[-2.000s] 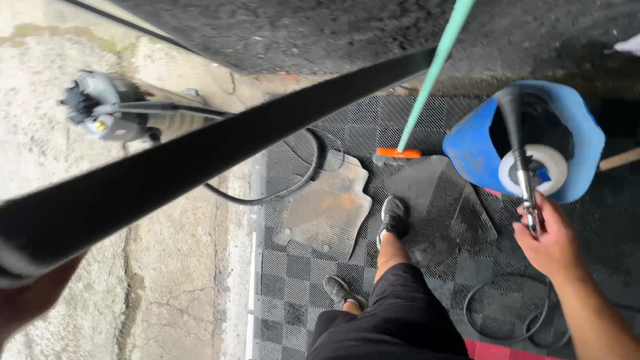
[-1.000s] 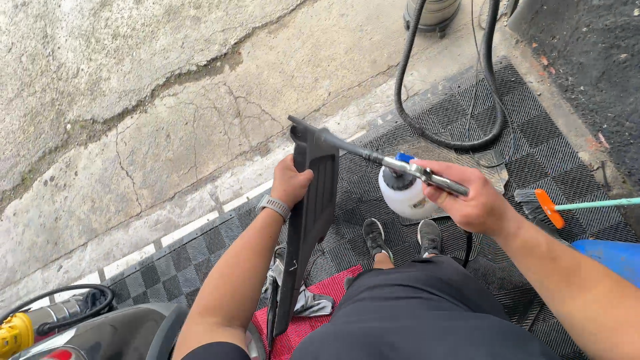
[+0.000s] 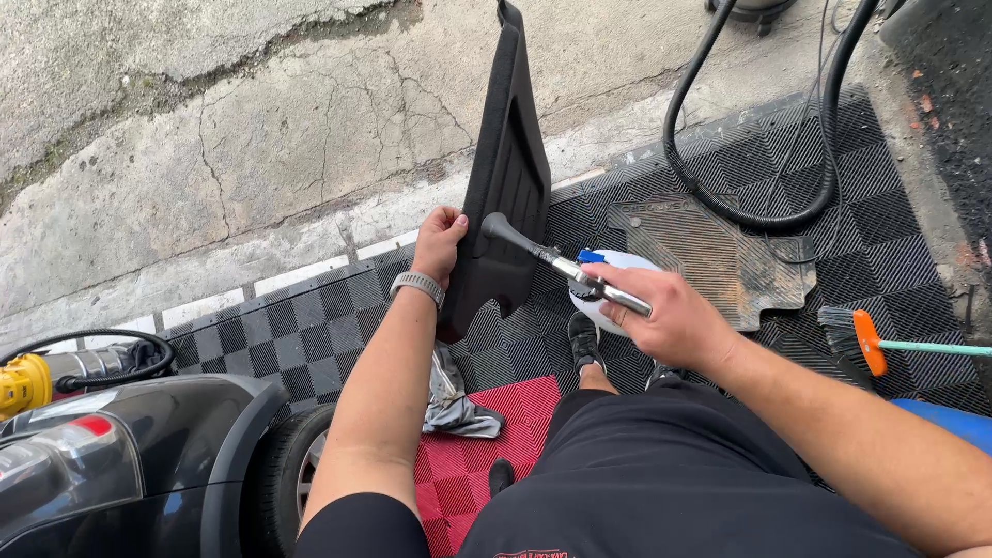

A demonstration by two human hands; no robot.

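Note:
My left hand [image 3: 440,244], with a grey-banded watch on the wrist, grips the edge of a black molded car trim panel [image 3: 508,170] that stands tilted on edge. My right hand [image 3: 659,306] is closed around the metal handle of an air-powered cleaning gun [image 3: 570,267]. The gun's dark flared nozzle [image 3: 504,226] points at the panel's ribbed face, very close to it; whether they touch I cannot tell. A white plastic bottle [image 3: 632,262] with a blue part on top hangs under the gun, partly hidden by my right hand.
A car's rear corner [image 3: 147,434] and a yellow-topped machine [image 3: 25,384] are at lower left. A grey cloth [image 3: 457,407] lies on the tile floor. At right are a car floor mat [image 3: 697,248], a black hose [image 3: 721,205], an orange-headed broom [image 3: 869,341] and a blue container [image 3: 953,422].
The nozzle, near the panel's upper end a second ago, is now by its lower part, close to my left hand. Two seconds ago the gun was over the blue container. The view has swung widely since then.

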